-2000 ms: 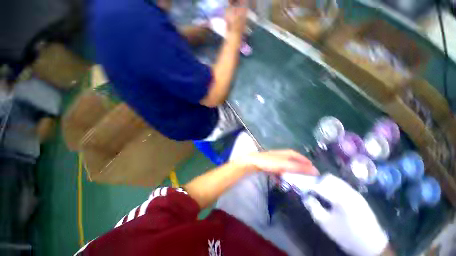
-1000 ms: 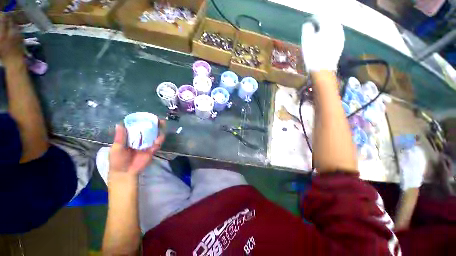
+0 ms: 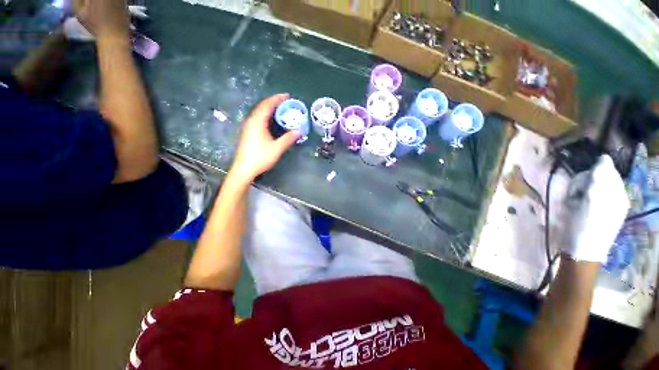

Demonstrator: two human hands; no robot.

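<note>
My bare left hand [image 3: 264, 139] is around a pale blue cylindrical housing [image 3: 293, 118], which stands upright on the dark green bench at the left end of a cluster. The housing's open mouth faces up and shows a spoked centre. Next to it stand a white housing [image 3: 326, 114], a purple housing [image 3: 355, 123] and several more blue, white and purple ones. My gloved right hand [image 3: 597, 209] is over the white surface at the right, beside a black cable. Its fingers are blurred, and I cannot tell if it holds anything.
Black-handled cutters [image 3: 426, 202] lie right of centre. Cardboard boxes of metal parts [image 3: 468, 61] and red-and-white parts [image 3: 533, 72] line the far edge. A black device [image 3: 627, 119] stands at the right, near more blue housings. A person in blue [image 3: 79, 166] works at the left.
My left hand has moved the blue housing from the near bench edge to beside the white one. My right hand has come down from above the boxes to the white surface. The view has shifted.
</note>
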